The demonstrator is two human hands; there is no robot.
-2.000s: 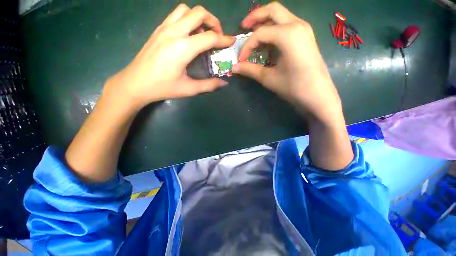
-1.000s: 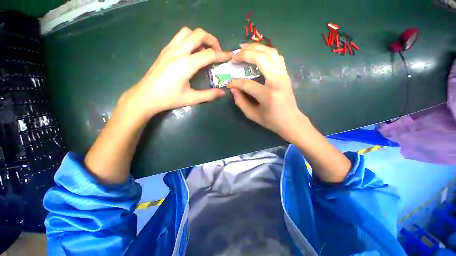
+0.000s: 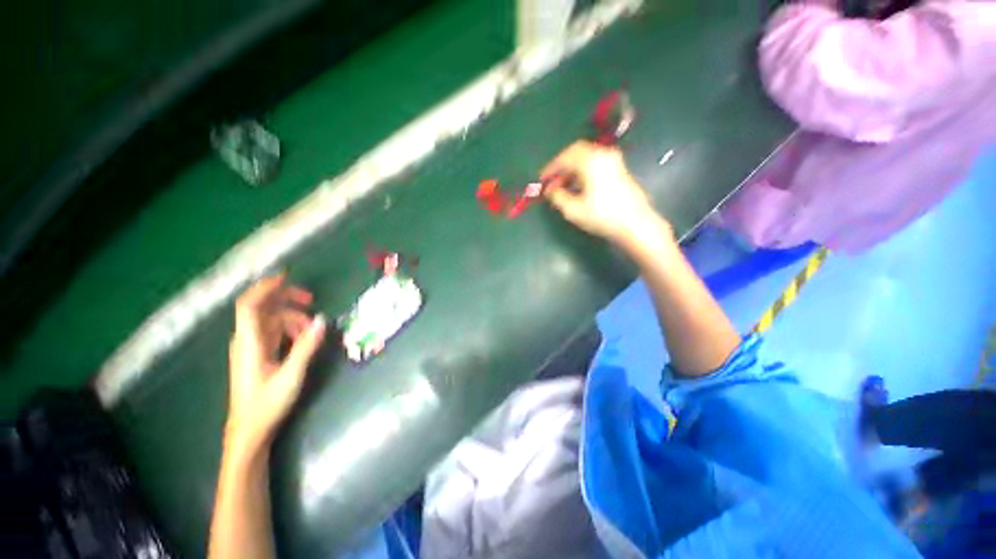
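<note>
The phone half-assembly (image 3: 381, 317), silver-white with green at its edge, lies on the dark green bench. My left hand (image 3: 268, 355) is beside it with fingers apart, not touching it. My right hand (image 3: 595, 194) is at a pile of small red parts (image 3: 500, 199) farther right; its fingertips are blurred at a red piece, and whether they grip it cannot be told. A second red pile (image 3: 388, 262) lies just behind the phone. The red tape roll (image 3: 614, 117) is beyond my right hand.
A whitish strip (image 3: 410, 153) edges the bench beside the green conveyor belt (image 3: 360, 82). A blurred pale unit (image 3: 248, 151) is on the belt. A person in a pink smock (image 3: 863, 98) is at the right. A shiny black bag (image 3: 71, 480) is at the lower left.
The view has turned and shows the belt. Both hands have let go of the phone, which now lies on the bench. My right hand has moved right to the red parts.
</note>
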